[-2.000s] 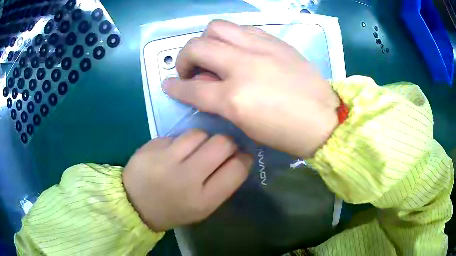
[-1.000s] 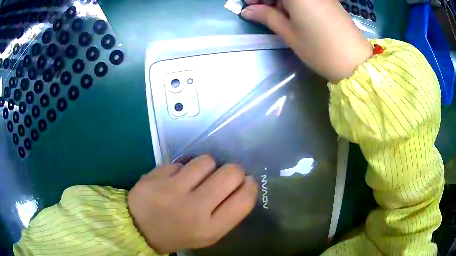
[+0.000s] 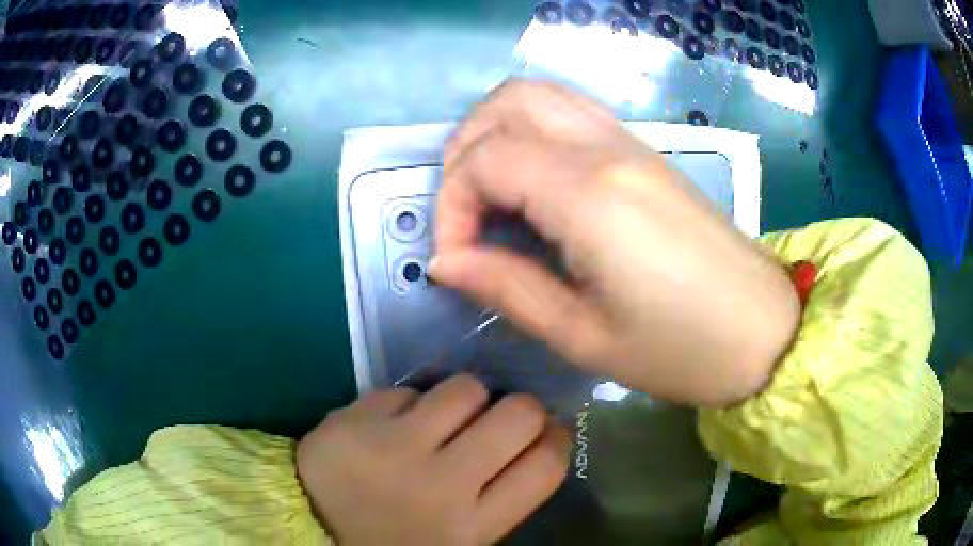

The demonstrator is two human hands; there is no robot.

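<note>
The grey tablet [image 3: 662, 459] lies back up on a white sheet [image 3: 355, 267], with "ADVAN" at its lower right. Its camera area [image 3: 407, 247], at the upper left corner, shows two round openings. A clear protective film [image 3: 485, 323] is creased over the tablet back. My left hand [image 3: 437, 464] is curled on the tablet below the camera area, at the film's creased edge, its fingertips hidden. My right hand [image 3: 613, 251] is over the tablet's upper part, thumb and index finger close together beside the lower opening. Whether they hold a tiny part cannot be made out.
Clear carrier sheets with rows of black rings lie at the upper left [image 3: 160, 160] and top right [image 3: 736, 53]. A blue bin [image 3: 926, 160] stands at the right edge. A loose black ring [image 3: 697, 117] and tiny dark pieces [image 3: 825, 176] lie on the green bench near it.
My right hand went from the tablet up to the bench beyond it, then came back to the camera area. My left hand stays on the tablet. The whole view has shifted, showing more of the top-right carrier sheet.
</note>
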